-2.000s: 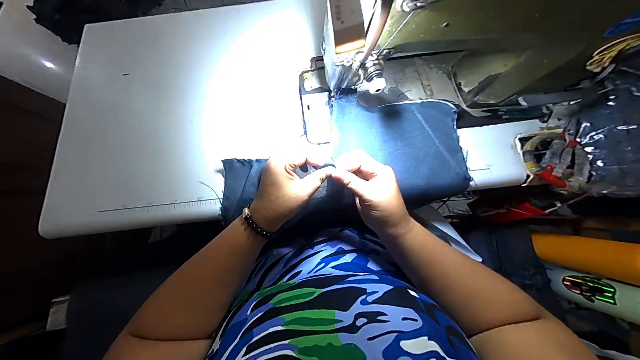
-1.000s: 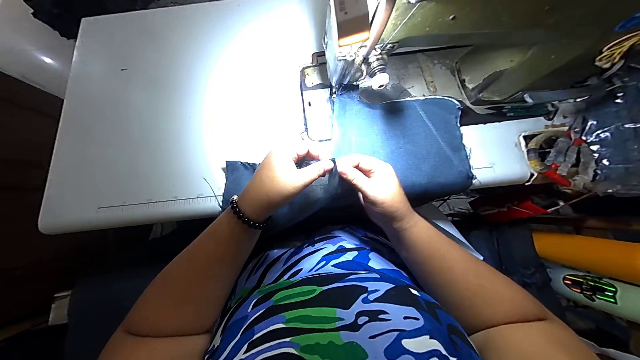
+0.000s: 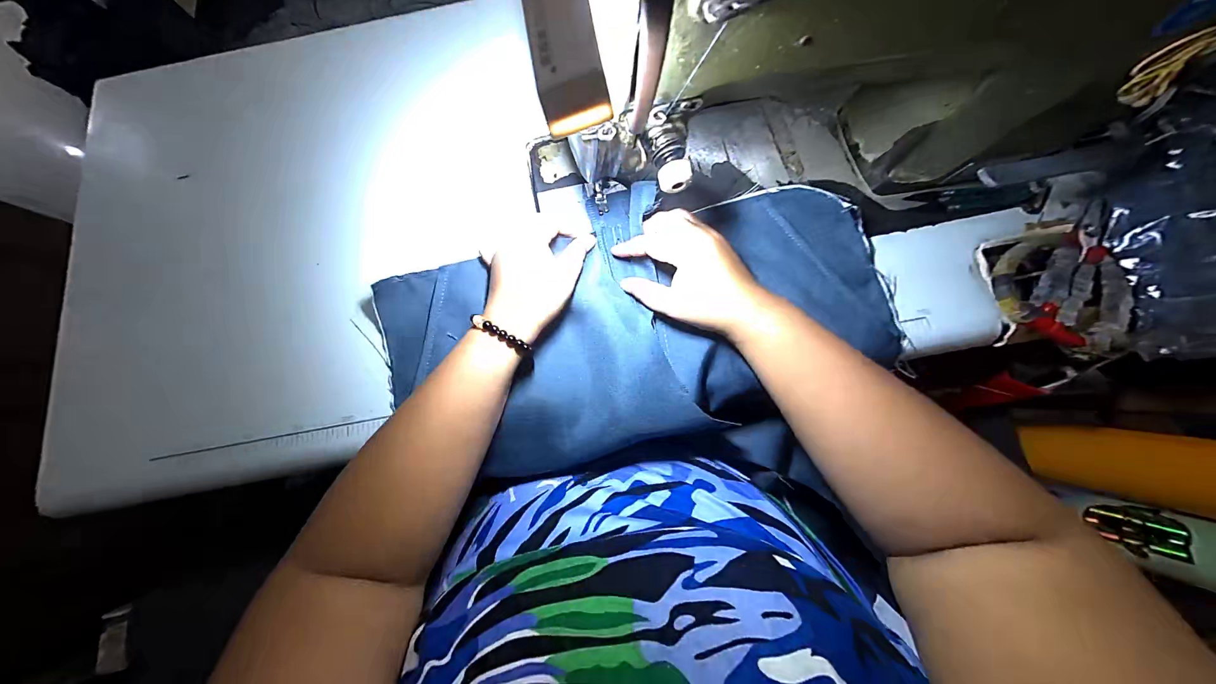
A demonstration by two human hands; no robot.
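Dark blue fabric (image 3: 608, 380) lies spread over the front of the machine bed, with stitched seams and frayed edges. Its middle passes beneath the presser foot (image 3: 600, 198) of a sewing machine (image 3: 779, 133). My left hand (image 3: 534, 275) rests on the cloth left of the centre seam, thumb and forefinger close to the foot; a beaded bracelet is on that wrist. On the other side of the seam, my right hand (image 3: 693, 271) presses on the fabric with its fingers apart. Whether the left fingertips pinch any cloth cannot be told.
A white table (image 3: 218, 285) with a printed ruler line stretches left. A lamp (image 3: 570, 66) shines beside the needle area. At right are a recess in the table (image 3: 1054, 285) holding cords and red-handled tools, clear plastic wrapping (image 3: 1173, 237) and a yellow-orange object (image 3: 1121, 470).
Both hands have moved forward to the presser foot and farther apart. The cloth, earlier bunched and pinched between them, now lies opened out, its middle under the foot.
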